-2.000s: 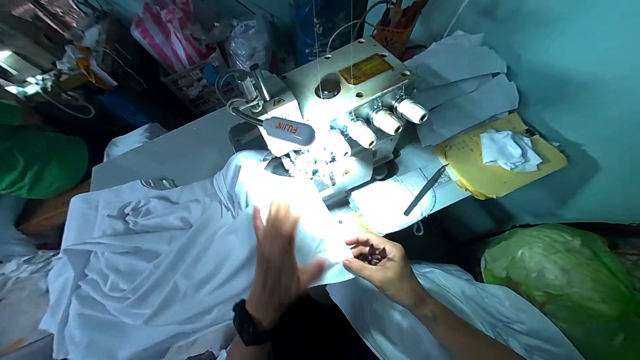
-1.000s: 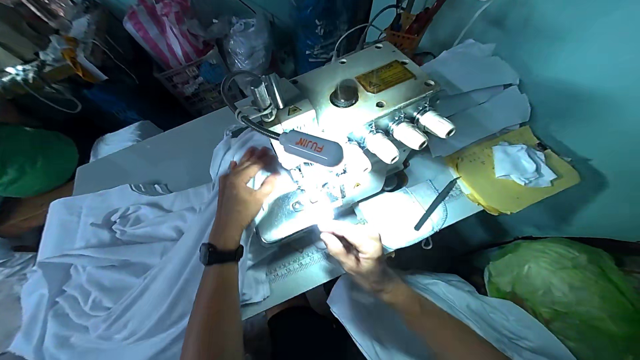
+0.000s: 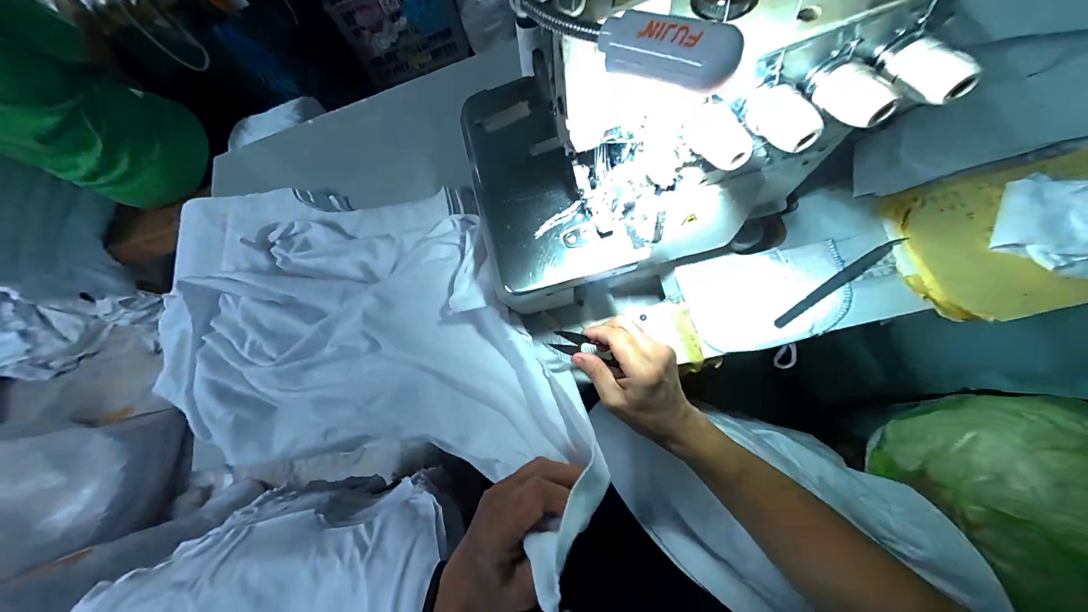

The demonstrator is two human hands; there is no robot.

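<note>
White fabric (image 3: 340, 331) lies spread and wrinkled to the left of the overlock sewing machine (image 3: 646, 187). At the lower middle my left hand (image 3: 514, 527) grips a folded edge of this fabric. My right hand (image 3: 637, 370) holds small dark thread snips (image 3: 574, 342), their blades pointing left and apart, at the fabric's edge just below the machine bed. Whether the blades touch the cloth is unclear. A grey lamp (image 3: 671, 47) lights the needle area brightly.
Dark tweezers or a blade (image 3: 837, 283) lie on the table right of the machine, beside a yellow pad (image 3: 986, 246). A green plastic bag (image 3: 986, 476) sits at the lower right. A person in a green garment (image 3: 93, 119) is at the upper left. More white cloth (image 3: 314, 552) lies at the lower left.
My left hand has moved from beside the needle area down to the fabric's lower edge. My right hand now shows the snips at the cloth. The view has shifted closer to the table.
</note>
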